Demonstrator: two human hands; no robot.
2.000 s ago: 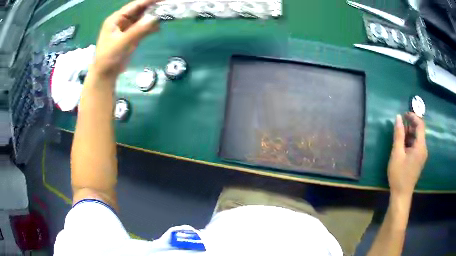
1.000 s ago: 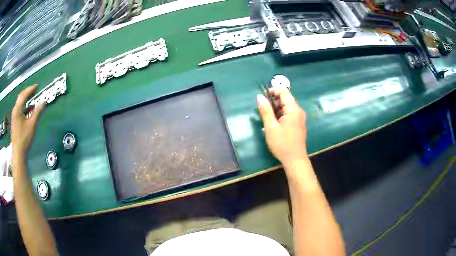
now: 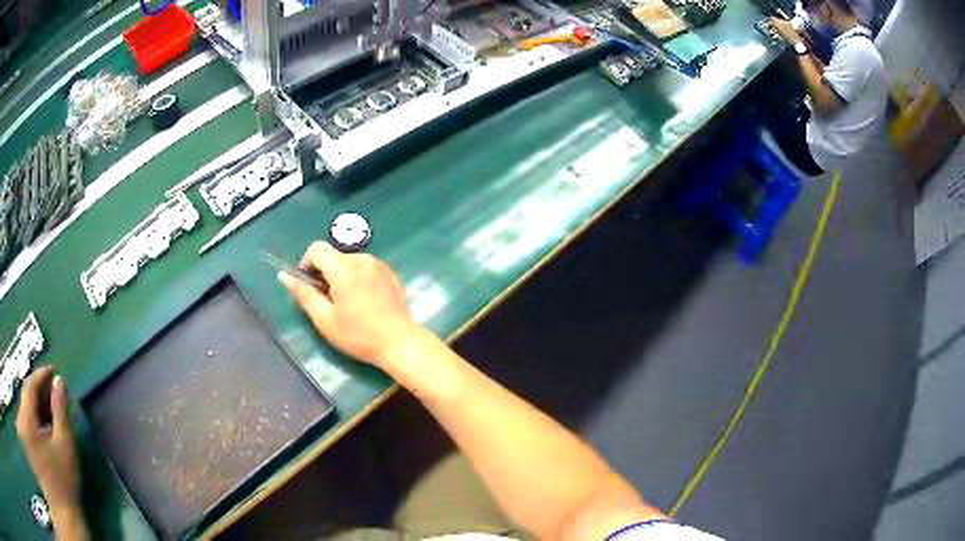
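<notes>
My right hand [image 3: 354, 301] holds thin tweezers [image 3: 286, 266], tips pointing up and left above the green bench. A round black-and-silver unit [image 3: 350, 230] lies on the bench just beyond its knuckles. My left hand [image 3: 48, 428] is at the lower left edge, fingers curled and apart, beside a silver scalloped holder [image 3: 19, 357]; nothing shows in it. Another round unit [image 3: 40, 510] lies by the left wrist. A second holder [image 3: 140, 249] lies farther back. The black scrap tray [image 3: 283, 352] between my hands has fine copper-coloured strands in it.
A bench machine [image 3: 423, 106] with round units in its bed stands at the back; long pointed arms [image 3: 252, 215] and a holder [image 3: 250, 182] are at its left. Stacked holders [image 3: 42, 190] and a red bin [image 3: 159, 40] are back left. A person [image 3: 836, 79] and blue stool [image 3: 760, 196] are right.
The view has swung right, bringing the machine and the person into sight. The right hand still holds the tweezers near the round unit. The left hand is now lower, near the left edge.
</notes>
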